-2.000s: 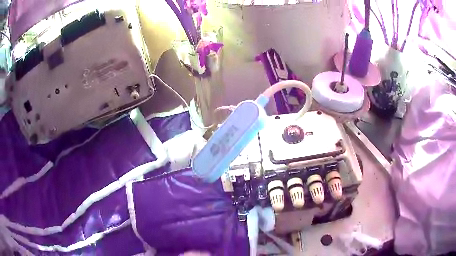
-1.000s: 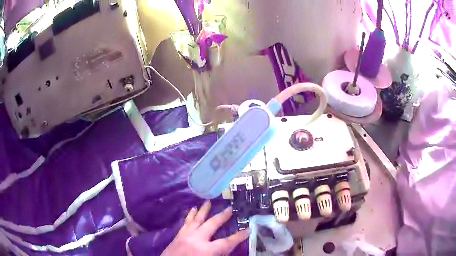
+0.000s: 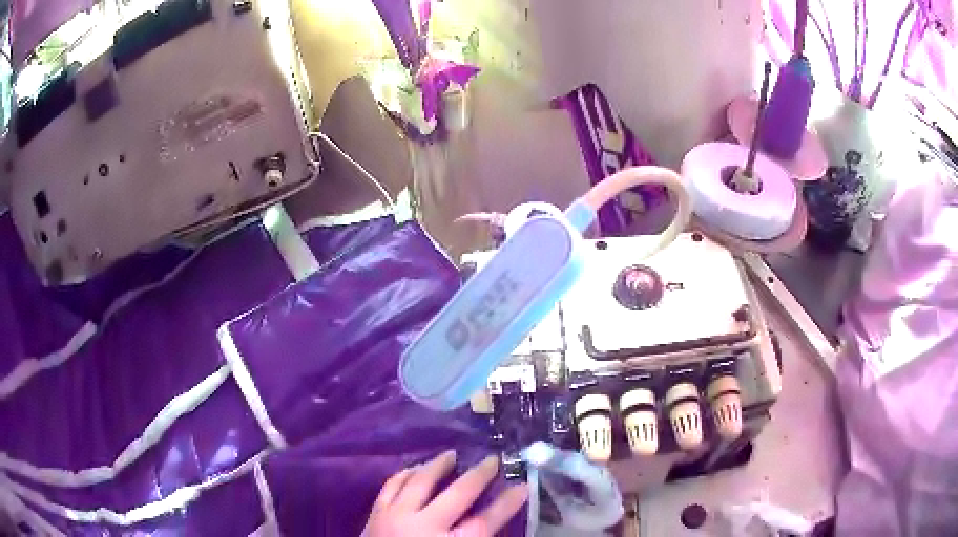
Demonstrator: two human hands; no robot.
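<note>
The shiny purple quilted panel (image 3: 347,362) with white edging lies left of the off-white overlocker (image 3: 672,299) and reaches its dark presser foot area (image 3: 513,420). One bare hand, seemingly my left hand (image 3: 441,501), lies flat on the panel just below and left of the foot, fingers spread and pointing up, its wrist cut off by the bottom edge. My right hand is not in view. Crumpled pale blue-white material (image 3: 578,488) hangs just right of the foot. The pale blue lamp (image 3: 492,306) hangs above the foot and hides part of the machine.
Four cream dials (image 3: 641,422) face front. A white thread cone (image 3: 738,194) and a slim purple cone (image 3: 790,105) stand behind. A beige case (image 3: 158,136) stands at upper left, a glass vase (image 3: 441,189) at the back. Pale fabric (image 3: 903,346) is at right, trimmings (image 3: 767,519) below the dials.
The hand came in from the bottom edge and has since moved slightly right and down. The panel beside the machine has shifted and its upper edge has swung upward. The view has shifted slightly.
</note>
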